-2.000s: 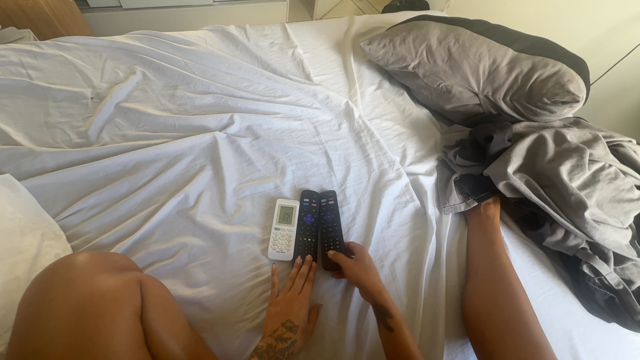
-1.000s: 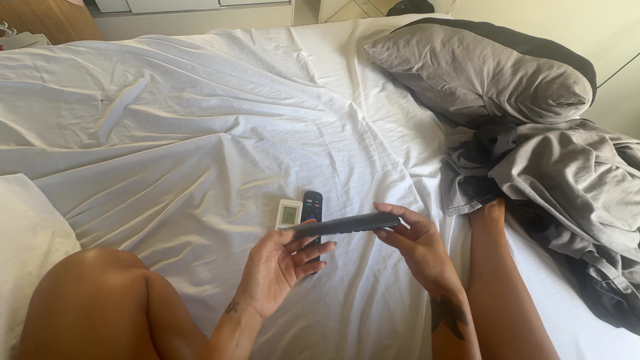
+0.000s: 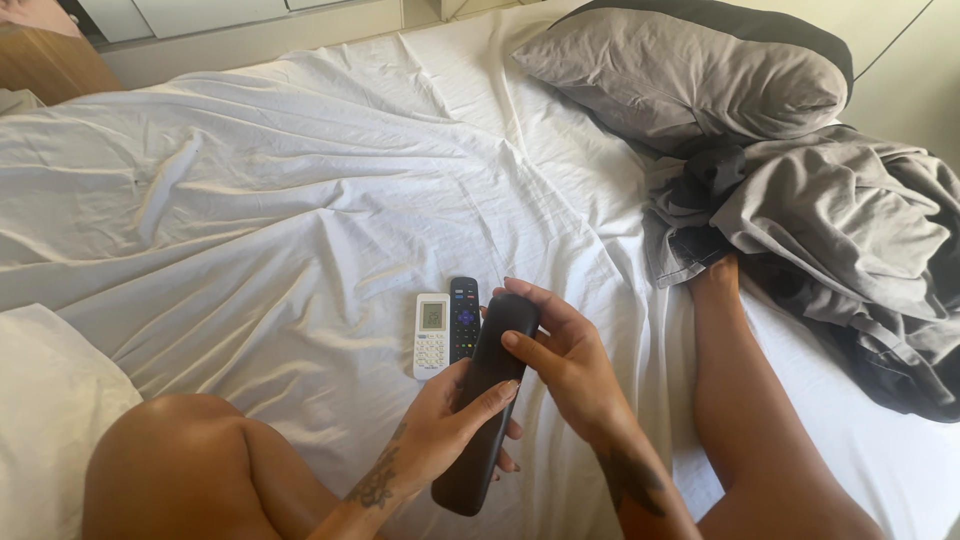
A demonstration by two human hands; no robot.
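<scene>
A black remote control (image 3: 487, 397) is held above the bed with its smooth, buttonless back facing up. My left hand (image 3: 457, 420) grips its middle, thumb across the back and fingertips showing past the right edge. My right hand (image 3: 566, 352) holds its upper end, thumb on the back and fingers around the far side. Behind it, on the white sheet, lie a white remote control (image 3: 431, 337) with a small display and, close to its right, a second black remote control (image 3: 465, 311) with coloured buttons. My left hand and the held remote hide the lower part of that second one.
Rumpled white bedsheet (image 3: 300, 247) spreads all around. A grey pillow (image 3: 690, 75) lies at the upper right, with bunched grey and black fabric (image 3: 840, 217) below it. My bent legs flank the hands. A white pillow or cushion (image 3: 52, 420) is at the left edge.
The right-hand black remote lay on the sheet beside the others two seconds ago. It was lifted, held roughly level between both hands, and now slants with its back up.
</scene>
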